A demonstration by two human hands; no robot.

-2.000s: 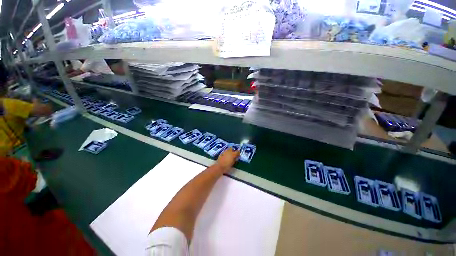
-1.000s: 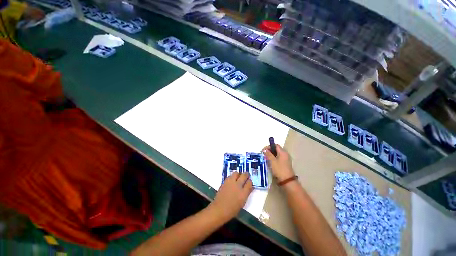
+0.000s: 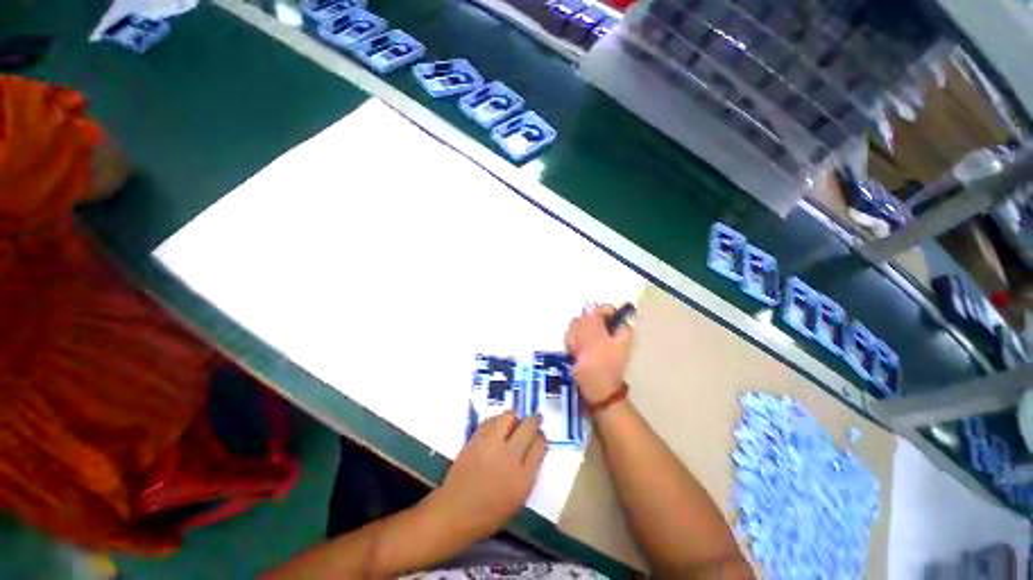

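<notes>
Two flat palm-size units lie side by side at the front edge of the white work sheet (image 3: 385,249), the left one (image 3: 494,391) and the right one (image 3: 555,397). My left hand (image 3: 494,459) rests its fingers on their lower ends. My right hand (image 3: 597,349) is at the right unit's upper right corner and holds a short dark pen-like tool (image 3: 620,318). The tool's tip and what the fingertips touch are too blurred to tell. A heap of small pale blue pieces (image 3: 804,487) lies on the brown board (image 3: 668,419) at the right.
Beyond the pale guide rail (image 3: 680,289), the green conveyor (image 3: 634,193) carries groups of units. A stack of trays (image 3: 725,102) stands behind it. A white wrapper (image 3: 147,9) with a unit lies at the top left. A person in orange (image 3: 91,374) is at the left.
Over two seconds, my left hand came back from the conveyor to two units on the sheet. Since one second ago, my right hand has shifted slightly over the right unit's upper corner, and the view has moved.
</notes>
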